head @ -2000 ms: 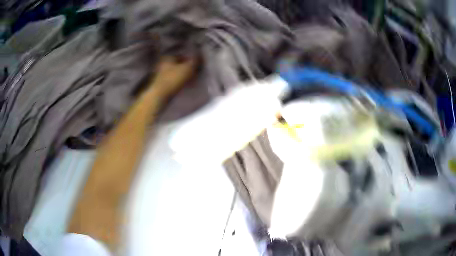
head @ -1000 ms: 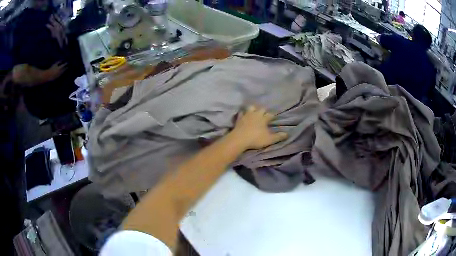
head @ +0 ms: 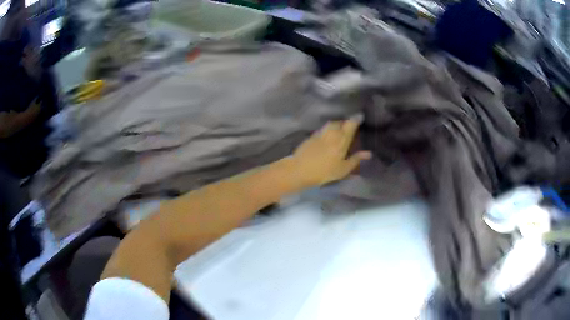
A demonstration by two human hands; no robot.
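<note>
My left hand (head: 328, 152) reaches in from the lower left, with a white sleeve at the elbow. It is blurred. Its thumb and fingers are apart, and it lies against the near edge of the grey-taupe cloth heap. No pinch on the cloth shows. The cloth heap (head: 206, 100) spreads wide and creased behind my forearm. More grey-taupe cloth (head: 459, 206) is bunched to the right and hangs down in long folds. My right hand is not in view.
A white table top (head: 312, 262) lies in front. A blurred white machine part (head: 522, 247) is at the right. A pale bin (head: 212, 22) and a yellow object (head: 89, 92) are behind the heap. People in dark clothes show at the left edge and upper right.
The camera view has shifted, so the heap sits further left. My left hand has moved from on top of the heap to its right part, near the bunched cloth.
</note>
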